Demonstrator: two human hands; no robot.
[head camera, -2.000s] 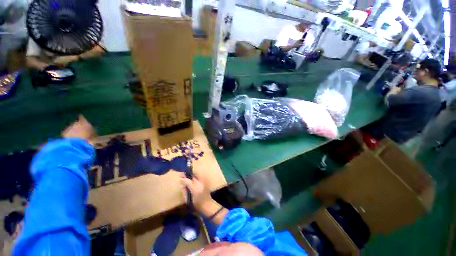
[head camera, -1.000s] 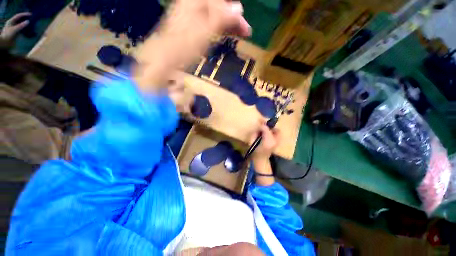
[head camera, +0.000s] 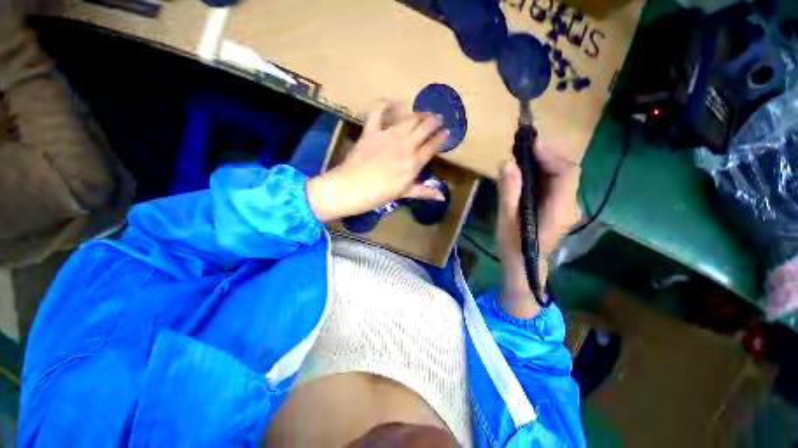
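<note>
A dark oval cover (head camera: 440, 107) lies flat on the cardboard sheet. The fingertips of my left hand (head camera: 372, 171) rest on its lower edge, with the thumb spread away over the open carton (head camera: 451, 245). My right hand (head camera: 551, 206) holds the black soldering iron (head camera: 527, 188) like a pen, pointing away from me. The iron's tip is at the near edge of another dark cover (head camera: 525, 63). Tiny black parts (head camera: 560, 83) lie beside that cover. More dark covers (head camera: 430, 206) are inside the carton, partly hidden by my left hand.
The cardboard sheet (head camera: 350, 52) has more dark covers in a row (head camera: 472, 26) at the top. A dark station with a red light (head camera: 691, 96) and a clear plastic bag (head camera: 752, 175) are at the right. A black cord (head camera: 612, 184) loops over the green bench. A person's tan sleeve (head camera: 39, 157) is at the left.
The view has tilted down and closer. My left hand has come down from raised above the cardboard to the single cover. My right hand still holds the iron.
</note>
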